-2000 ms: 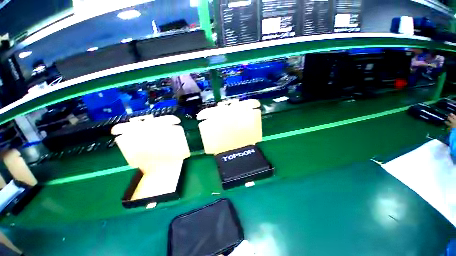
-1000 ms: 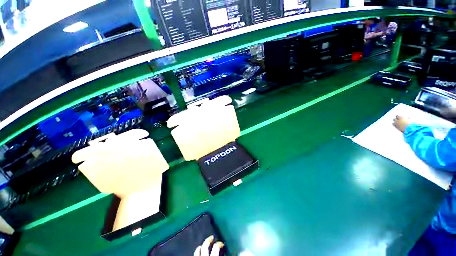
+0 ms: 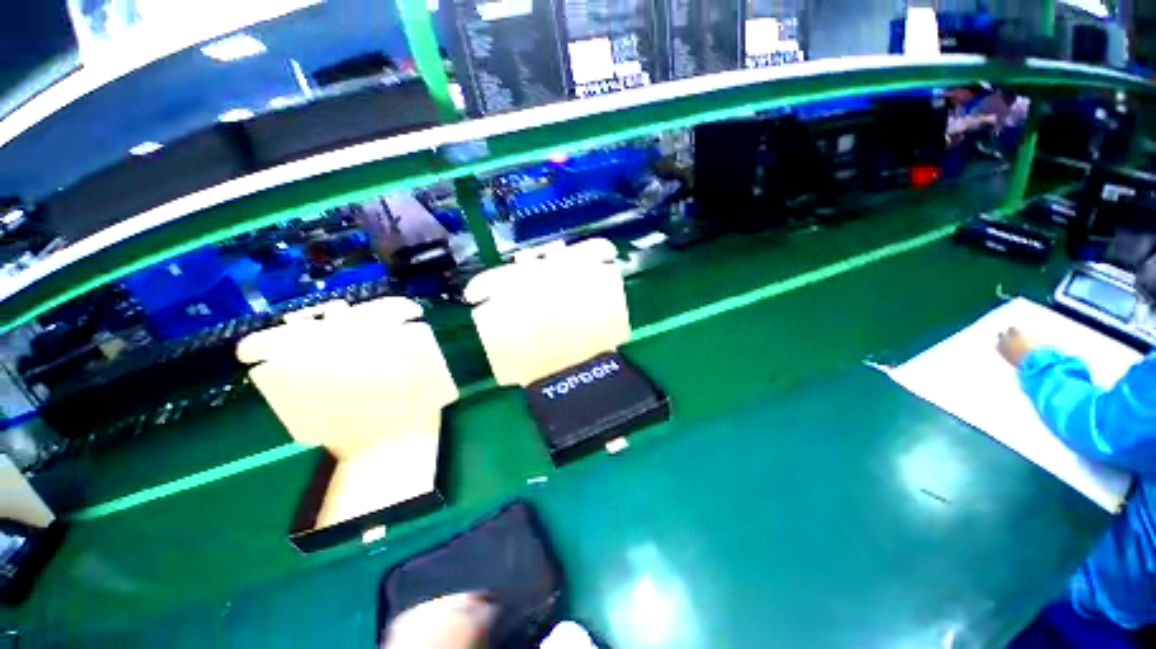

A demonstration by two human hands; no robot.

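A black zip case lies flat on the green bench at the bottom centre. My left hand, blurred and cut off by the bottom edge, is over its lower left part; its grip is unclear. A small pale shape, seemingly my right hand, shows at the case's lower right, mostly out of the picture. Beyond the case, an open retail box stands empty with its tan lid upright. To its right, another open box holds a black TOPDON case.
Another open box is cut off at the left edge. At the right, a person's blue sleeve and hand rest over a white sheet, with a screened device behind. A green-framed shelf spans the back.
The view has swung right overall, then slightly back left. My left hand has come over the case and moved to its left part. The person at the right has reached onto the white sheet.
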